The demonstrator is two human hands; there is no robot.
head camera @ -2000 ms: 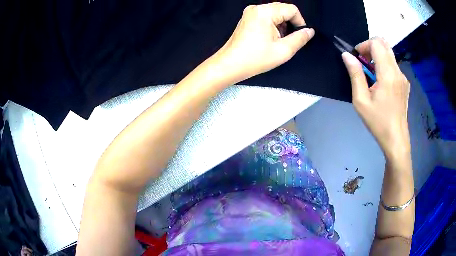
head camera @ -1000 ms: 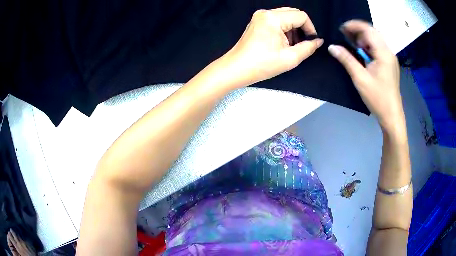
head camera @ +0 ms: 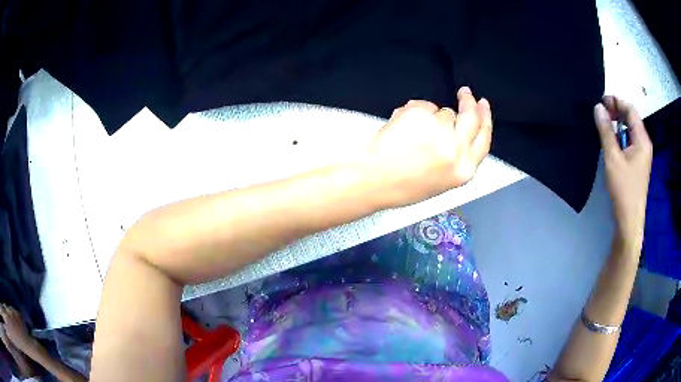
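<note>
A large black garment panel [head camera: 321, 56] covers the far part of the white table and hangs over its near edge at the right, ending in a pointed corner. My left hand [head camera: 448, 138] lies at the panel's near edge, fingertips over the black cloth; whether it pinches the cloth is hidden. My right hand [head camera: 626, 142] is at the panel's right edge, with its fingers curled round the thread snips [head camera: 622, 134]. Only a small blue part of the snips shows; the blades are hidden. No loose thread can be made out.
The pale tabletop [head camera: 224, 164] has dark specks. Dark cloth [head camera: 22, 224] hangs at the far left, above another person's hands [head camera: 19, 336]. A red stool-like object [head camera: 209, 347] stands lower left. Thread scraps [head camera: 511, 308] lie on the grey floor. Blue sheeting or crates [head camera: 646, 343] are at the right.
Both hands have moved lower in view, and the right hand farther right, to the panel's edge. The left fingers have gone from a pinch to more extended. The panel appears shifted right.
</note>
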